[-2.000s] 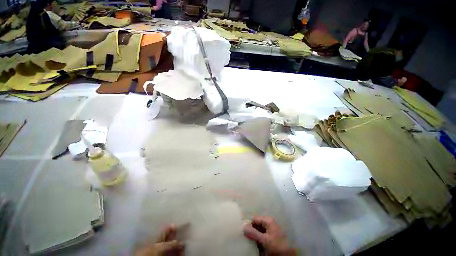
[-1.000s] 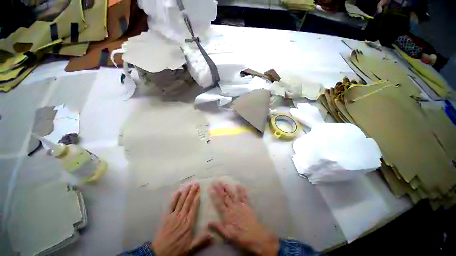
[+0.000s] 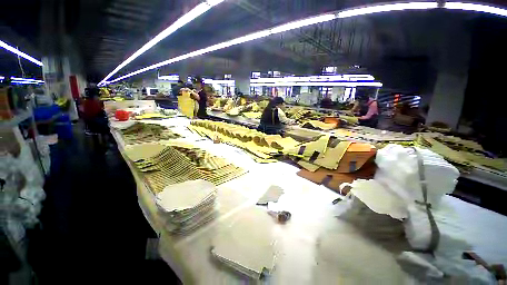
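Note:
Neither of my hands is in the picture. Nearest in front of me, a low pile of grey-beige panels (image 3: pixel 244 240) lies on the white-covered table. A taller stack of pale panels (image 3: pixel 187 201) stands behind it to the left, near the table edge. A small dark lump (image 3: pixel 283 216) lies beside a grey scrap (image 3: pixel 271 195). At the right stands a tall white bundle (image 3: pixel 397 167) with a dark grey strap. A stack of grey-beige panels (image 3: pixel 378 198) with uneven edges leans beside it. No glue bottle can be made out.
Fanned olive-yellow pieces (image 3: pixel 189 167) and brown and orange panels (image 3: pixel 350 164) lie farther along the table. A dark aisle (image 3: pixel 92 206) runs along its left edge. Several people are at the far tables; a person in dark clothing (image 3: pixel 271 117) is nearest. Brown scraps (image 3: pixel 483 266) lie lower right.
The view has swung left and up, showing the aisle and ceiling lights. My hands, which pressed flat on a panel, have left the picture, as have the tape roll and white stack.

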